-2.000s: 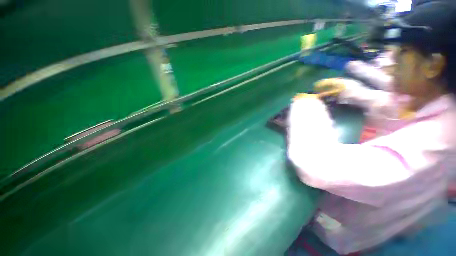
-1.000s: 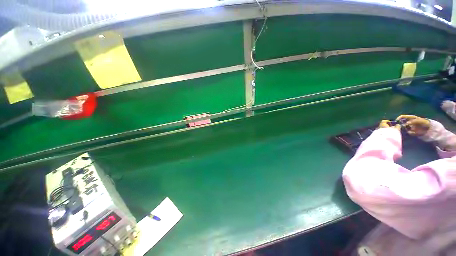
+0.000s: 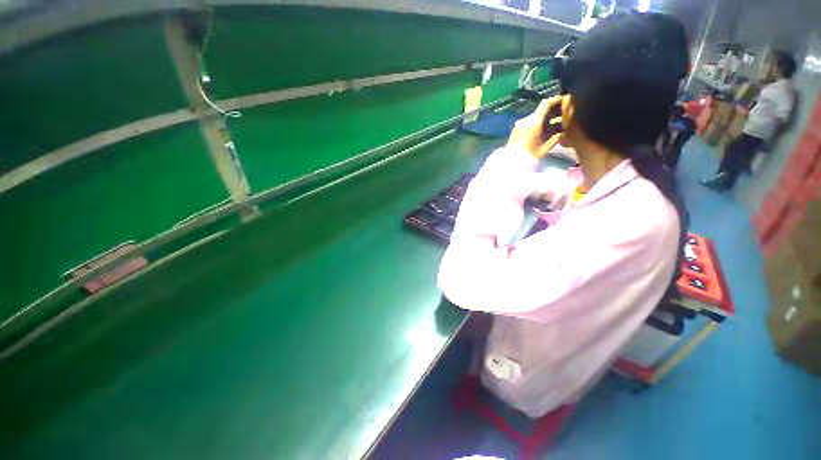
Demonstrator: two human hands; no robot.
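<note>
Neither of my hands is in the picture. The long green bench (image 3: 297,305) lies in front of me, shiny near its front edge. A black compartment tray (image 3: 437,214) lies on it in front of the person in the pink coat, partly hidden by that person's arm. Its pockets look dark; I cannot tell what each one holds. A pink holder or label (image 3: 112,272) sits on the rail at the left.
A person in a pink coat (image 3: 576,260) sits at the bench, one hand raised to the head. A red tray with dark units (image 3: 704,277) is on a cart behind. Another person (image 3: 770,112) stands in the aisle. Cardboard boxes (image 3: 799,305) stand at the right.
The view has swung right, so the power supply, sheet and red bin are out of the picture. The neighbour's hand has risen from the work to the head.
</note>
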